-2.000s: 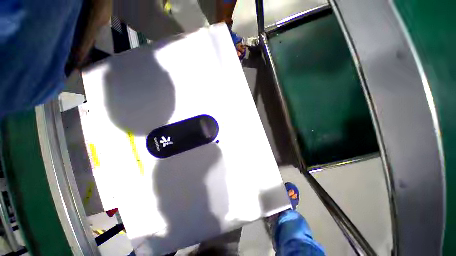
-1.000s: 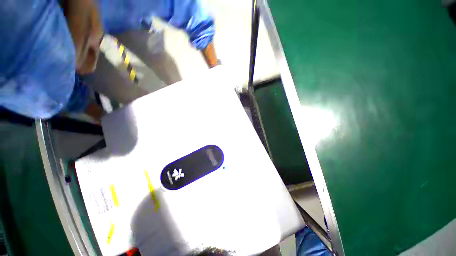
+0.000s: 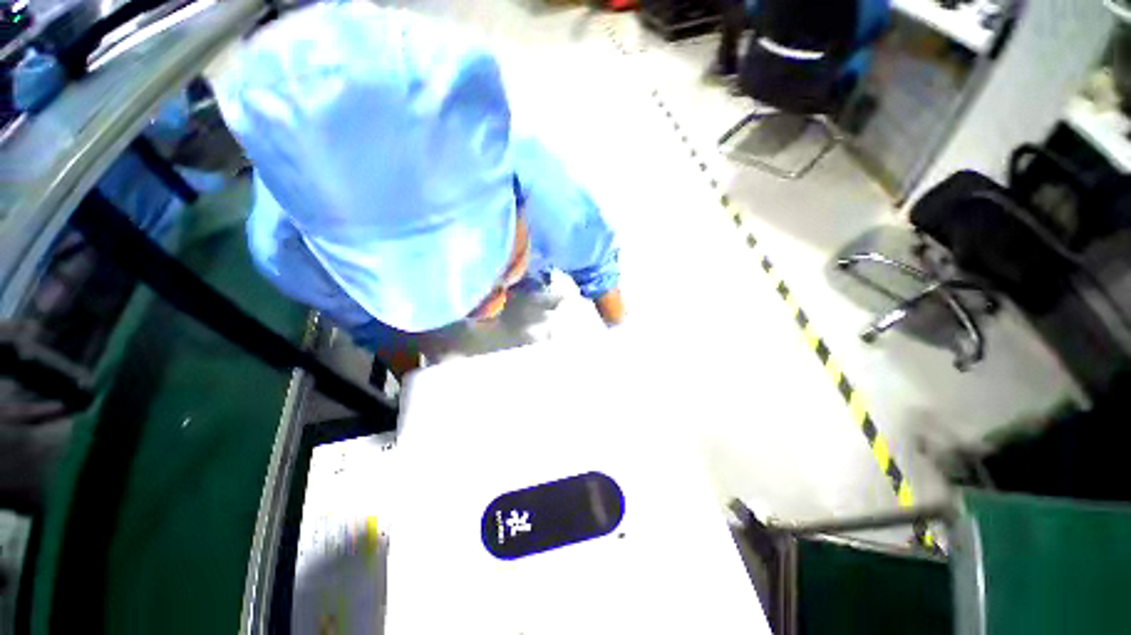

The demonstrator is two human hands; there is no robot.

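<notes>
A large white cabinet (image 3: 496,422) lies in front of me at the lower middle, its near end cut off by the picture's bottom edge. Its black oval display panel (image 3: 553,515) with a white logo faces up. A lower white section (image 3: 337,533) with yellow strips shows along its left side. Another person in a light blue cap (image 3: 385,161) and coat leans over the far end, with one hand (image 3: 609,308) at the far right corner. Neither of my hands is in the picture.
A green surface with a metal rail (image 3: 186,422) runs along the left, with a dark bar crossing it. Green-topped metal frames (image 3: 1042,558) stand at the lower right. Yellow-black floor tape (image 3: 806,329) runs diagonally on the right. Black chairs (image 3: 992,248) stand beyond it.
The view has tilted up from the cabinet to the hall. The panel sits lower in the picture, and the other person's cap now shows. The right-hand green surface has mostly left view.
</notes>
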